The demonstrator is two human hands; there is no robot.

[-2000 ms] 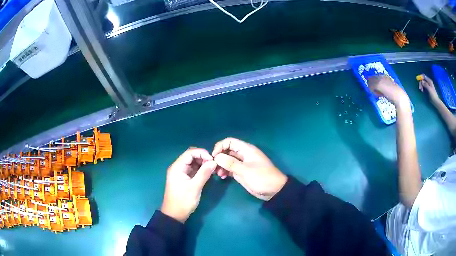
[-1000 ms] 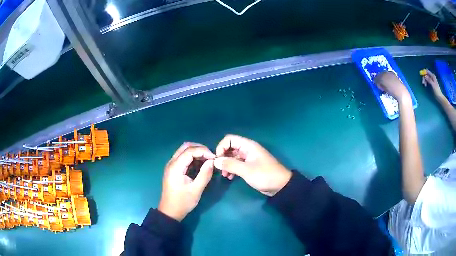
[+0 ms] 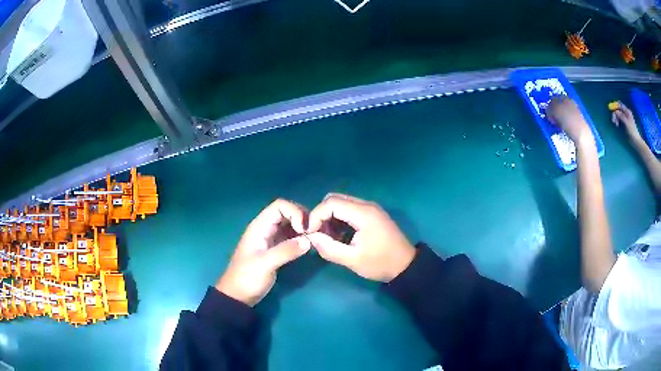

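My left hand [image 3: 267, 250] and my right hand [image 3: 356, 235] are bare and meet fingertip to fingertip over the green bench top. Thumbs and forefingers of both hands are pinched together around something tiny. The fingers hide it, so its type and which hand grips it cannot be told. Orange housings [image 3: 101, 251] with thin light leads stand in slanting rows at the left, apart from my hands.
A metal rail [image 3: 304, 107] crosses behind my hands, with an upright post [image 3: 141, 72] and a hanging white bin [image 3: 52, 47]. At right, another person's hand is in a blue tray [image 3: 591, 145] of white parts. Small pale parts [image 3: 509, 145] lie beside it. Orange units [image 3: 578, 46] are beyond the rail.
My left hand has shifted slightly and its fingers have changed their bend. Both hands still meet at the fingertips. The other person's hand remains in the blue tray.
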